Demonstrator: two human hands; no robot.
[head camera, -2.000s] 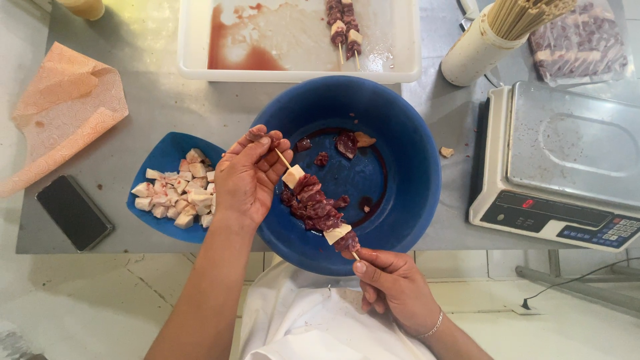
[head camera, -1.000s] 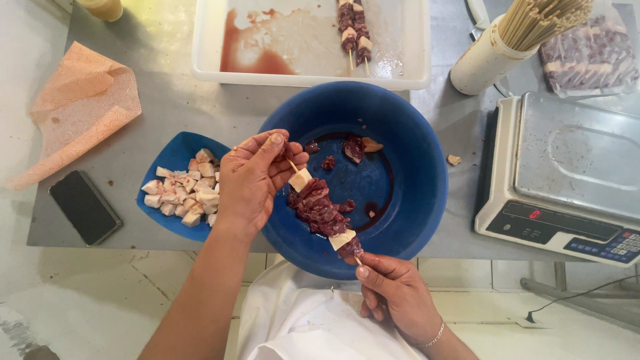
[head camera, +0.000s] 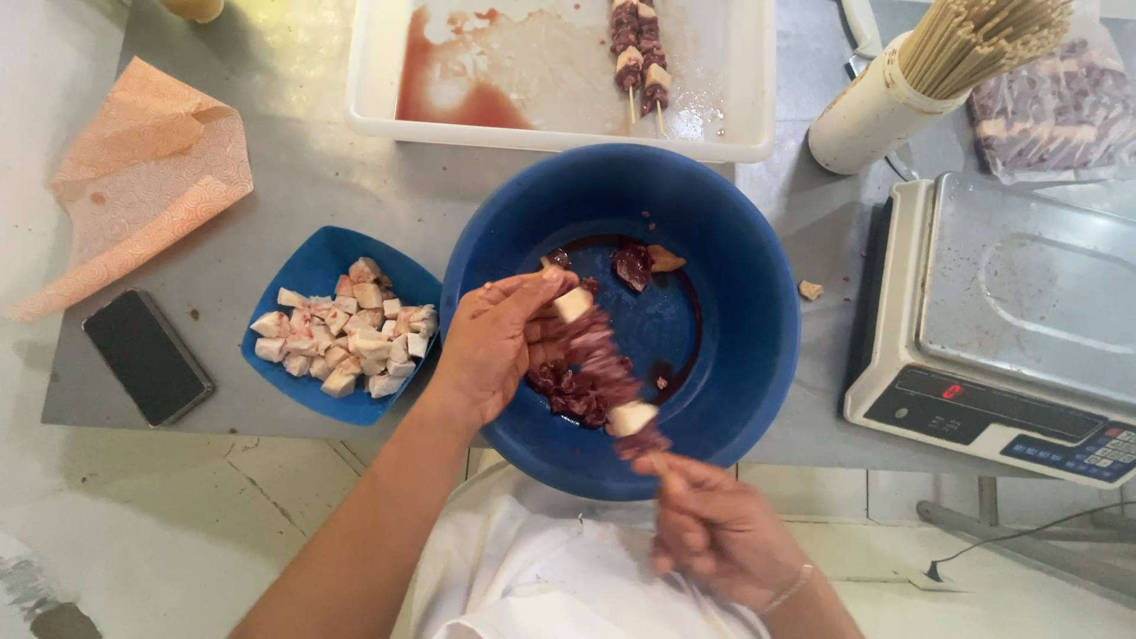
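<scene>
A skewer of dark red meat with pale fat cubes (head camera: 596, 351) slants over a round blue plastic basin (head camera: 754, 293); its middle is blurred. My left hand (head camera: 501, 342) pinches its upper end, near a pale cube. The lower end of the stick is gripped by my right hand (head camera: 723, 528), at the basin's near rim. Inside the basin lie a few dark meat pieces (head camera: 632, 267) in red liquid, partly behind the skewer. Left of the basin, a small blue bowl (head camera: 306, 257) holds pale fat cubes (head camera: 351, 333).
Beyond the basin, a white tray (head camera: 550, 139) bears meat skewers (head camera: 626, 49). At right stand a white container (head camera: 861, 115) of wooden sticks (head camera: 985, 40), a digital scale (head camera: 1021, 311) and bagged skewers (head camera: 1052, 115). At left lie a phone (head camera: 148, 357) and an orange paper towel (head camera: 169, 169).
Both hands keep hold of the same skewer over the basin. The skewer and my right hand look blurred now, while they were sharper before.
</scene>
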